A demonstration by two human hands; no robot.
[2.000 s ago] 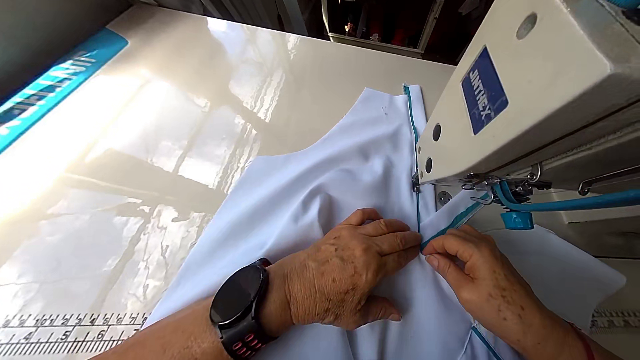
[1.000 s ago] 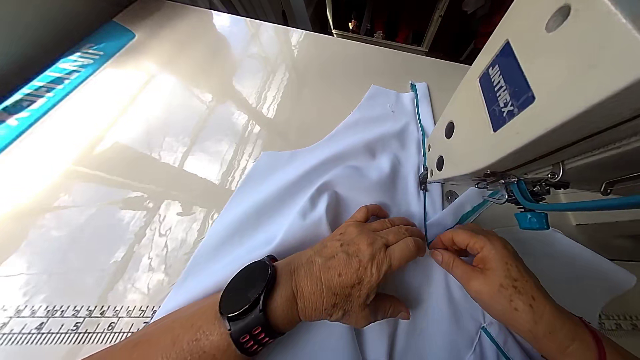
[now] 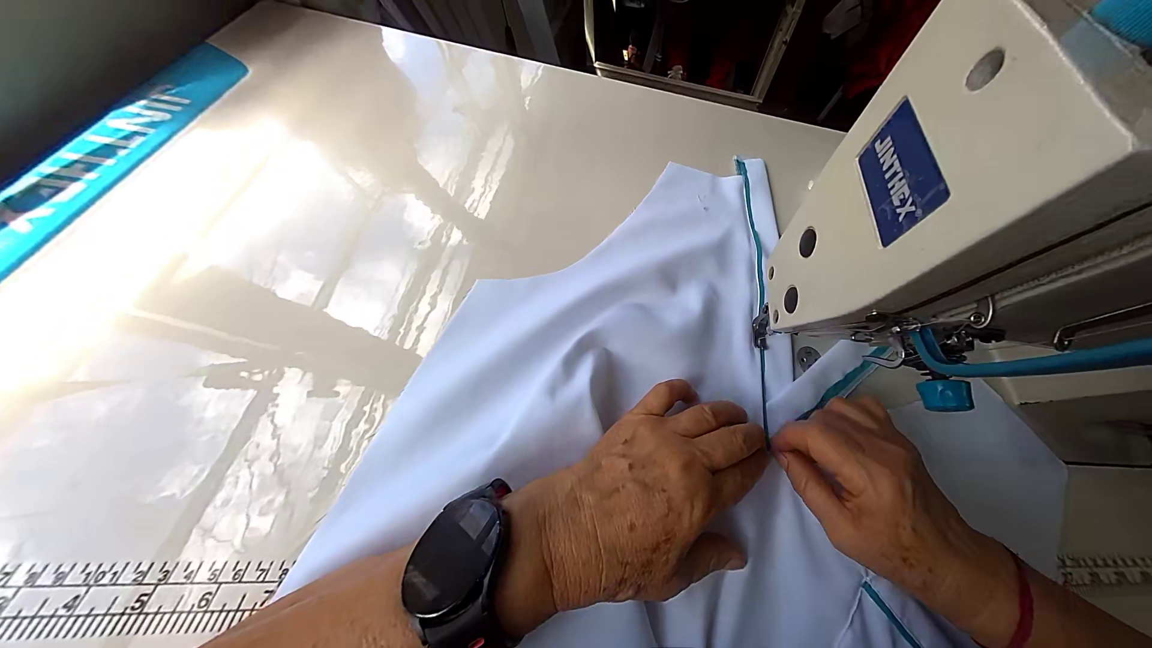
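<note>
White fabric (image 3: 540, 360) with a teal trim (image 3: 754, 234) along its seam lies under the presser foot (image 3: 761, 328) of a sewing machine (image 3: 972, 180). Below the foot, my left hand (image 3: 666, 486) rests flat on the fabric, fingertips beside the seam. My right hand (image 3: 864, 477) pinches the seam edge between thumb and forefinger, touching my left fingertips. A folded strip with teal edging (image 3: 841, 382) runs up from my right hand toward the machine. The needle tip is too small to make out.
The glossy machine table (image 3: 315, 225) reflects light at the left. A printed ruler scale (image 3: 135, 598) runs along its near side, and a teal branded strip (image 3: 117, 148) marks the far left. A blue knob (image 3: 945, 394) and a blue tube (image 3: 1062, 360) sit under the machine head.
</note>
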